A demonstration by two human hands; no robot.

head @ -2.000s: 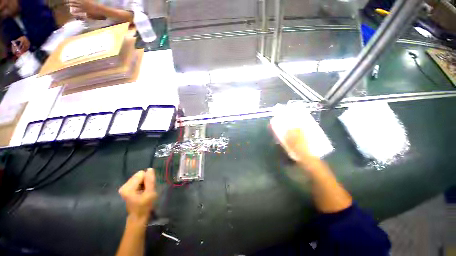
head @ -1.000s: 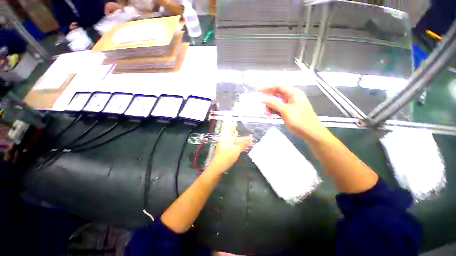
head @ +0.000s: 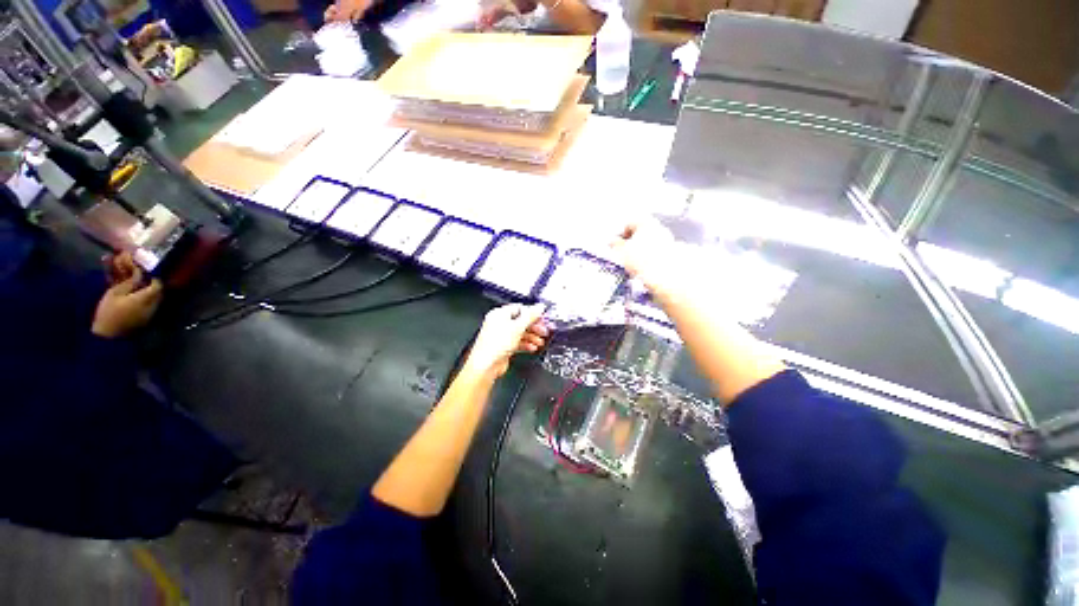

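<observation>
Six square LED work lights with black frames and pale faces stand in a slanting row; the nearest is the rightmost light (head: 582, 287). My left hand (head: 509, 337) has its fingers closed at this light's lower left corner. My right hand (head: 643, 258) grips near its upper right edge. Shiny clear film shows around its lower part; how far it covers the light cannot be told. A black cable (head: 502, 456) hangs below, ending in a pale tip. A clear fixture (head: 615, 429) with a red wire lies right of my left hand.
Stacked brown boards (head: 491, 83) and white sheets lie behind the lights. A clear panel in a metal frame (head: 816, 376) stands at the right. White bags (head: 734, 491) lie partly behind my right sleeve. Another person's hand (head: 127, 305) works at a device at the left.
The view has swung left. Both my hands have moved from around the fixture and frame to the rightmost light. A person at the left has come into view.
</observation>
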